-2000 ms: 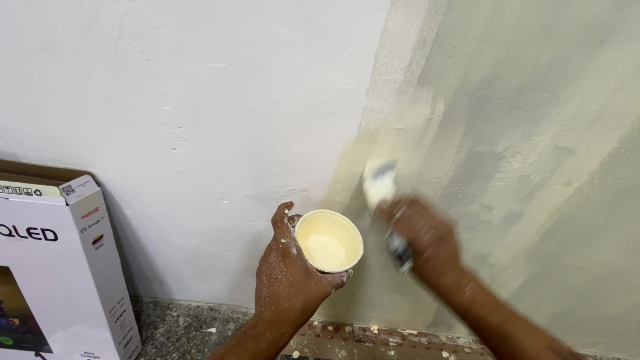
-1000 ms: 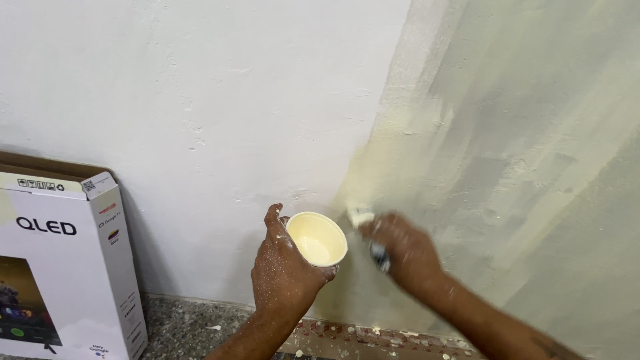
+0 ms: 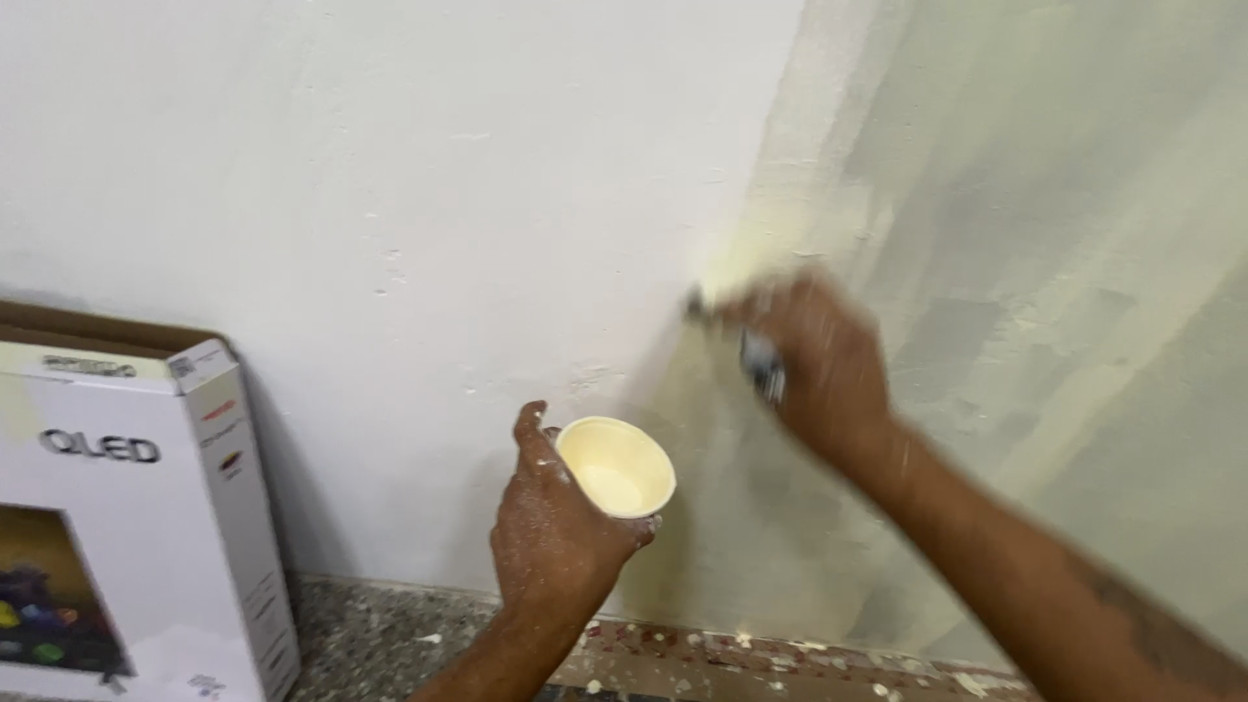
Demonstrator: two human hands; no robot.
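My left hand (image 3: 561,526), speckled with pale paint, grips a small round cup (image 3: 619,468) with cream paint inside, its mouth tilted toward the camera. My right hand (image 3: 819,361) is blurred by motion and closed around a paintbrush (image 3: 762,366), whose dark handle shows below the fingers. The brush's bristle end is at the wall (image 3: 955,322), beside the line where the white part meets the streaky cream and grey-green part; the bristles are too blurred to make out clearly. A pale yellow blurred patch lies around the brush head.
A white television carton (image 3: 127,507) with an open top leans near the wall at the left. Along the wall's foot run a speckled stone floor (image 3: 370,634) and a reddish-brown strip (image 3: 721,658) spattered with paint.
My right hand has moved up along the wall with the brush since one second ago. My left hand still holds the cup, which remains low beside the wall.
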